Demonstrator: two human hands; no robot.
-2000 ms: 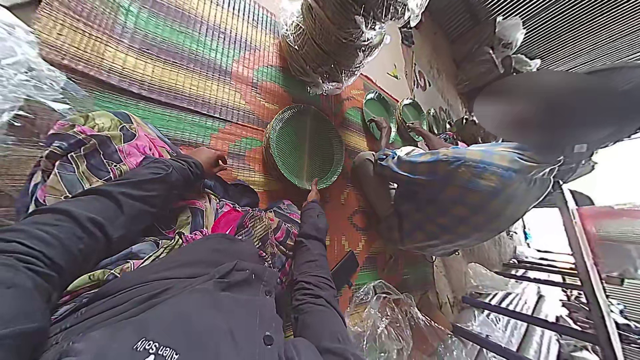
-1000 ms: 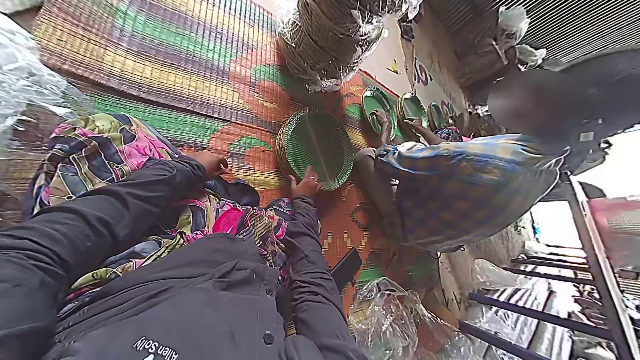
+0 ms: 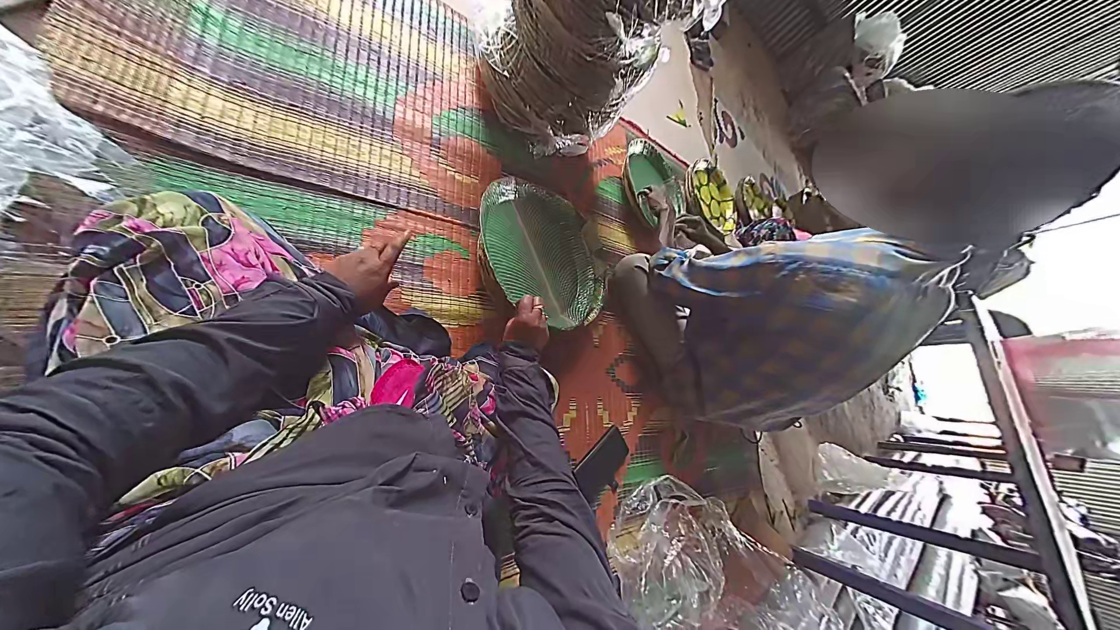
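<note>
Oval green leaf-patterned plates (image 3: pixel 538 254), apparently a stack, lie on the woven mat in front of me. My right hand (image 3: pixel 528 324) is at their near rim, its fingers curled against the edge of the top plate. Left of the plates, my left hand (image 3: pixel 369 267) hovers by my patterned skirt cloth, fingers spread and holding nothing. Beyond my plates, a co-worker's hand (image 3: pixel 661 206) reaches onto another green plate (image 3: pixel 643 175). Beside that one stand plates with a yellow-and-green pattern (image 3: pixel 710 194).
The woven mat (image 3: pixel 297 79) spreads under the plates. A tall plastic-wrapped stack (image 3: pixel 569 70) stands behind them. A co-worker in checked cloth (image 3: pixel 805 324) sits close on the right. A dark flat object (image 3: pixel 601 459) and crumpled clear plastic (image 3: pixel 674 542) lie near my right arm.
My right hand has drawn back from over the plate to its rim. The fingers of my left hand have spread. Yellow-patterned surfaces now show on the co-worker's farther plates, which looked green before.
</note>
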